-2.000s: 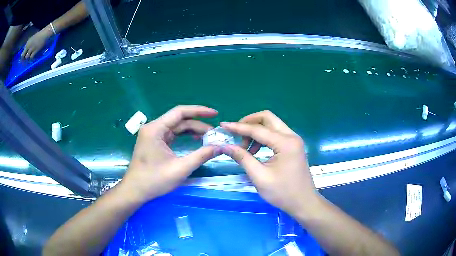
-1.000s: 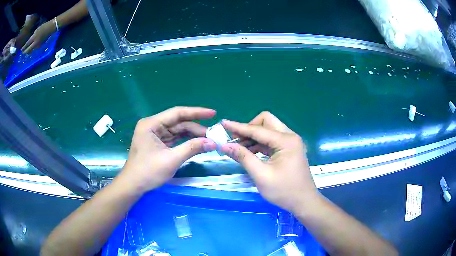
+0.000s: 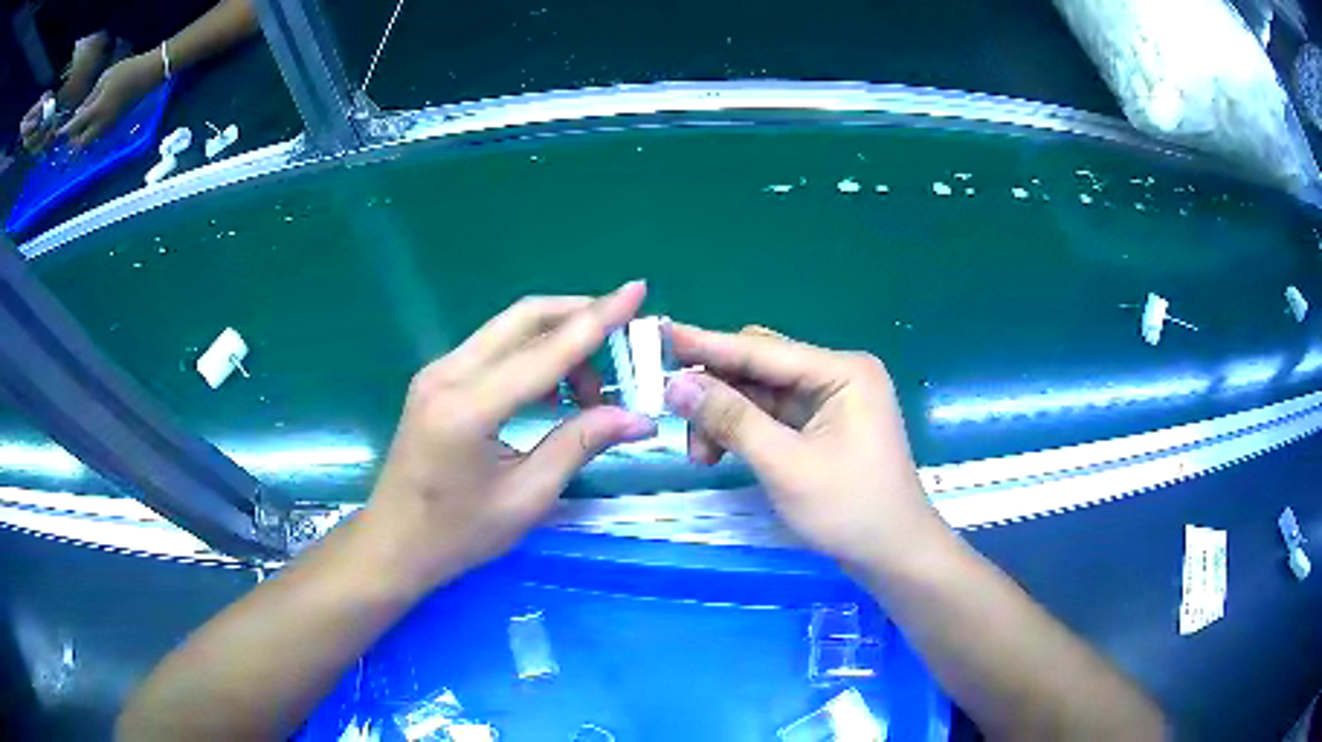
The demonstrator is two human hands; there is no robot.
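A white plastic unit is held upright between both hands at the centre, above the belt's near edge. A clear edge shows along its sides, and a thin stem shows beside it. My left hand holds its left side with fingertips and thumb. My right hand pinches its right side. The blue bin lies below my hands with loose clear covers in it. How far a cover sits on the unit cannot be told.
The green conveyor belt carries white units at left and right. A grey post slants at left. A paper slip lies on the right bench. Another person's hands work over a blue bin at upper left.
The held unit has been turned upright, and my left fingers have closed in on its top. The units and specks on the belt have moved left.
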